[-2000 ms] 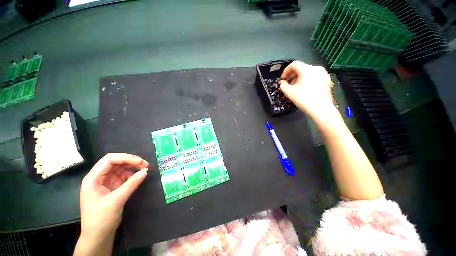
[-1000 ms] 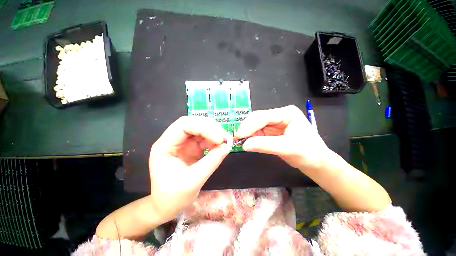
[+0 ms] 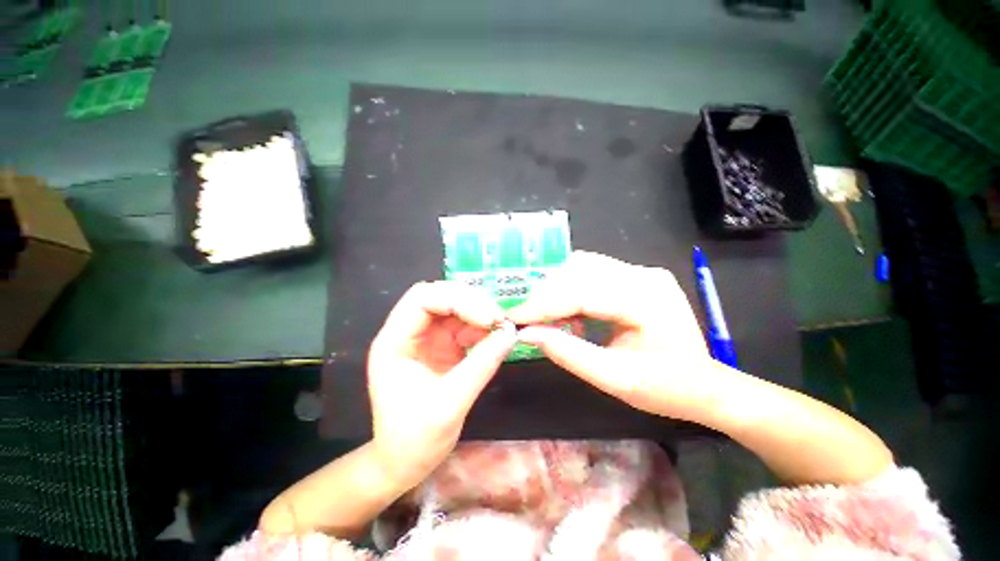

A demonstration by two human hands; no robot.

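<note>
My left hand and my right hand meet over the near part of a green PCB panel on the black mat. Thumb and forefinger of each hand are pinched together, tips touching or nearly so. A tiny pale piece, likely a white spacer, shows between the left fingertips. The right fingertips are closed at the same spot; what they hold is too small and blurred to tell. The hands hide the panel's lower part.
A bin of white pieces stands left of the mat, a black component bin at its upper right. A blue-white marker lies right of the panel. Stacked green panels and a dark rack are far right; a cardboard box is far left.
My right hand has left the component bin and joined my left hand over the panel. Since one second ago, the hands stay together at the panel while the view has shifted.
</note>
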